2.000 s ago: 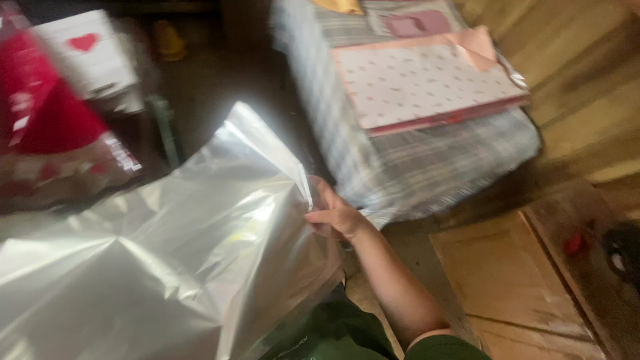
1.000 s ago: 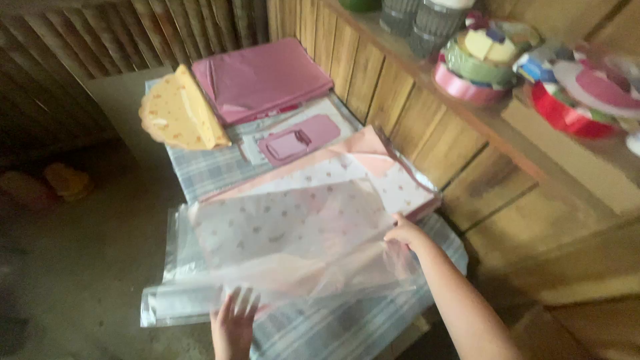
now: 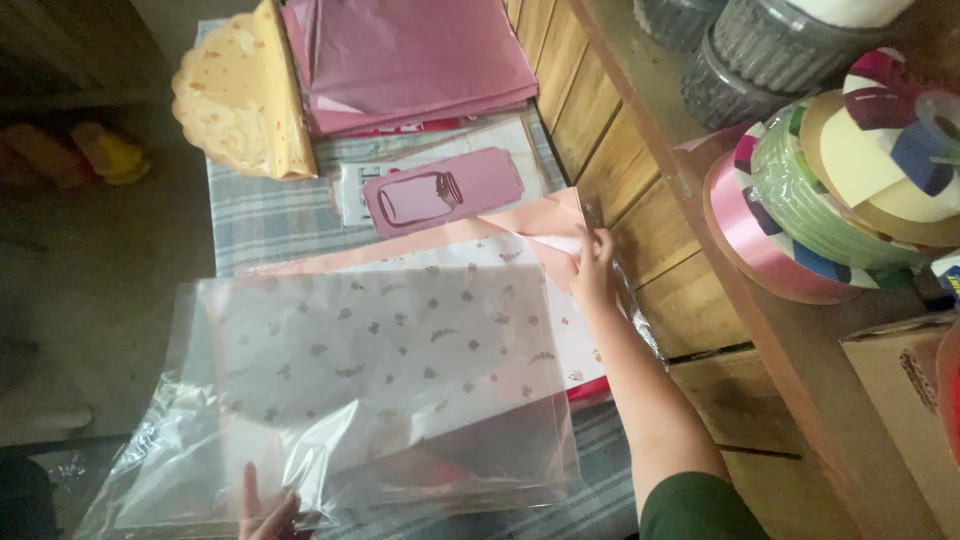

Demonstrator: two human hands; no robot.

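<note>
A clear plastic sheet [image 3: 322, 450] lies over a stack of patterned wrapping paper [image 3: 420, 322], white with small printed sprigs. My left hand [image 3: 270, 506] is at the lower edge of the plastic, partly behind or under it, fingers spread; whether it grips the film is unclear. At the stack's upper right, my right hand [image 3: 595, 262] has its fingers on the folded-back peach corner of the paper [image 3: 555, 217]. A pink card with a jar drawing [image 3: 446, 191] lies just above the stack, beside other packaged cards.
A plaid cloth [image 3: 247, 217] covers the table. Pink paper sheets [image 3: 420, 60] and a folded yellow scalloped sheet [image 3: 240, 97] lie at the far end. On the right, a wooden shelf [image 3: 720, 277] holds ribbon rolls [image 3: 817, 202], dark plastic cups [image 3: 772, 45] and a cardboard box [image 3: 900, 382].
The view has swung from a large silvery sheet to the table. Since one second ago, my right hand has gone from the plastic's edge to the peach paper corner.
</note>
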